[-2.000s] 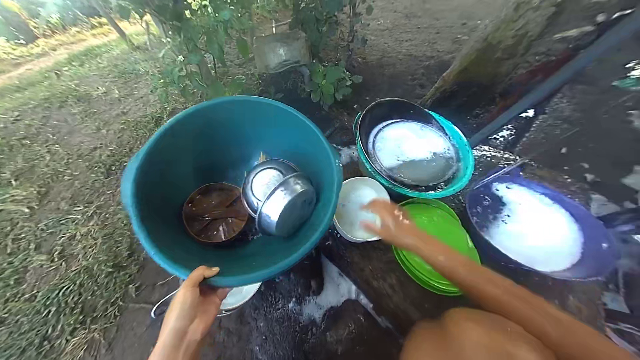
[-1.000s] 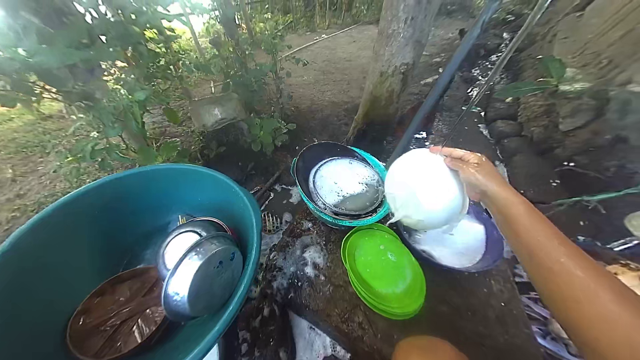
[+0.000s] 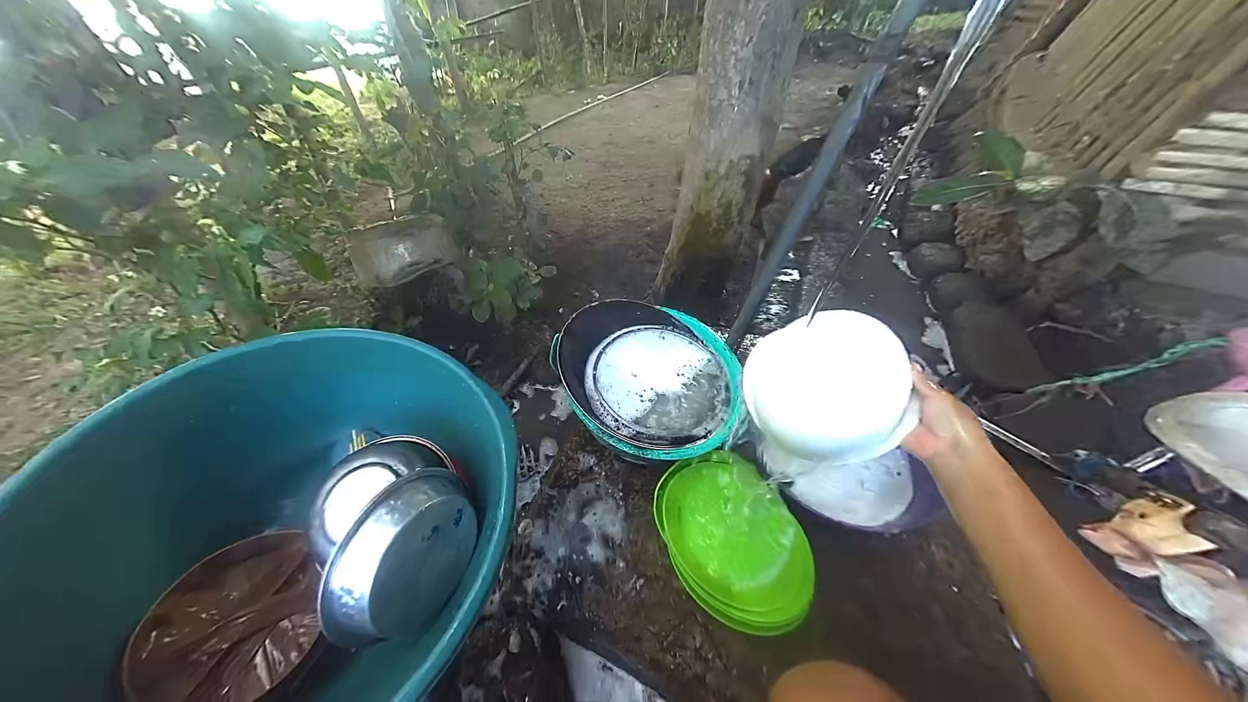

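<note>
My right hand (image 3: 941, 414) grips the rim of a white bowl (image 3: 829, 385), tilted under a thin stream of water (image 3: 902, 156). Water splashes off it onto stacked green plastic plates (image 3: 736, 541). Partly behind the bowl is a purple basin (image 3: 916, 497) with whitish suds. A teal basin (image 3: 726, 356) beside it holds a dark pan with a round metal lid or plate (image 3: 658, 380) in it. At left, a large teal tub (image 3: 502, 458) contains metal bowls (image 3: 405, 556) and a brown round item (image 3: 229, 624). My left hand is out of view.
A tree trunk (image 3: 731, 127) and a slanting grey pole (image 3: 829, 166) rise behind the basins. Stones (image 3: 985, 341) line the wet ground on the right, near a green rope (image 3: 1136, 366) and scattered litter (image 3: 1150, 536). A fork (image 3: 527, 462) lies beside the tub.
The white bowl, on the ground between tub and green plates two seconds ago, is now lifted in my right hand under the water. My left hand has left the tub's rim. The view has swung right.
</note>
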